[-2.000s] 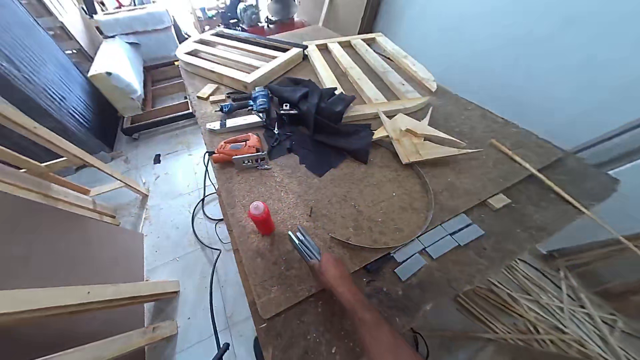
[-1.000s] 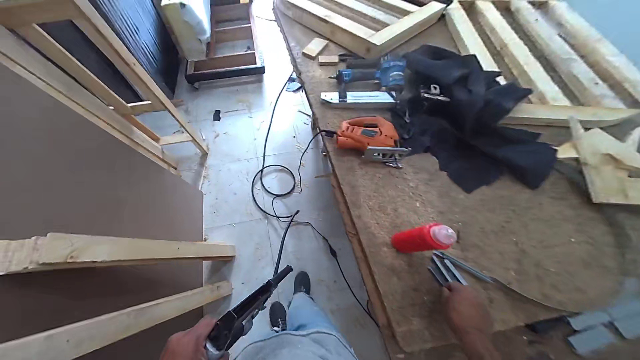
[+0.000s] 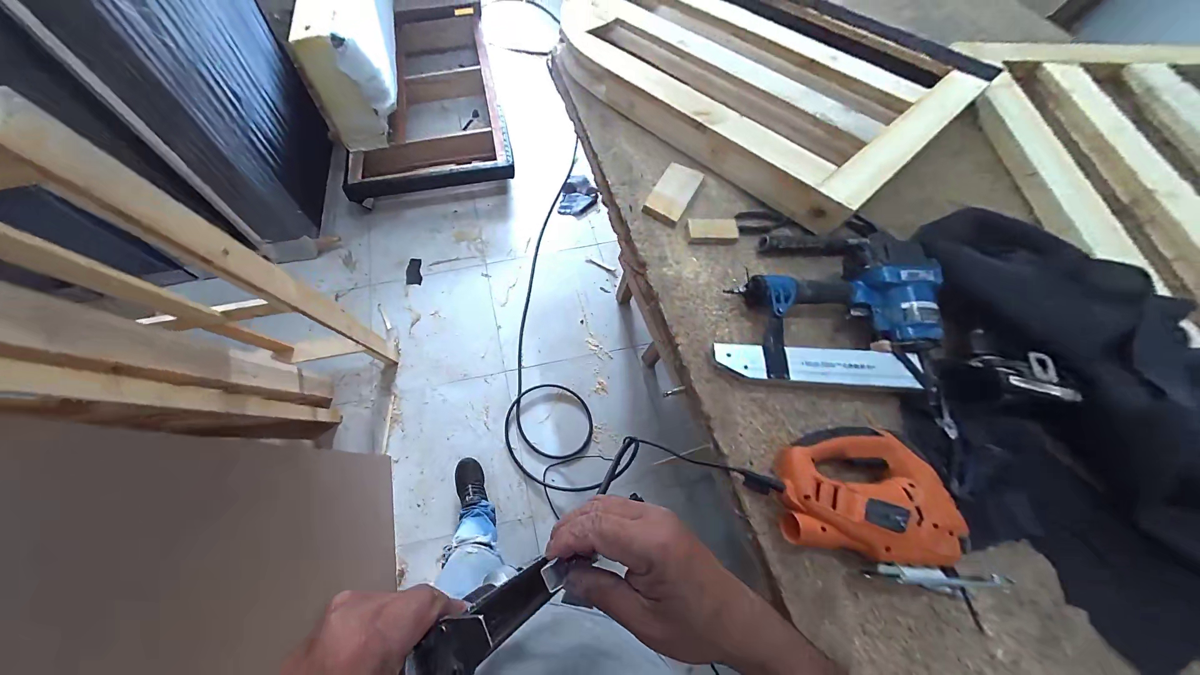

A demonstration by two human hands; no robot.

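Note:
My left hand [image 3: 380, 626] is at the bottom, wrapped round a dark long-bodied tool [image 3: 502, 614] that looks like a staple gun; much of it is cut off by the frame's lower edge. At the tool's far end, my right hand [image 3: 656, 577] pinches short grey metal strips [image 3: 555, 574], apparently staples, between thumb and fingers, touching the tool's black channel. A dark hose or cord rises just behind the right hand.
On the chipboard bench lie an orange jigsaw [image 3: 872, 502], a blue power tool [image 3: 891, 295], a metal bar [image 3: 825, 366], black cloth [image 3: 1050, 441] and wooden frames [image 3: 712, 112]. A black cable [image 3: 520, 328] loops on the tiled floor. Timber frames [image 3: 187, 244] stand at left.
My right hand has moved from the bench, beside the red bottle, to the tool in my left hand, with the strips still held. The view has swung left and down.

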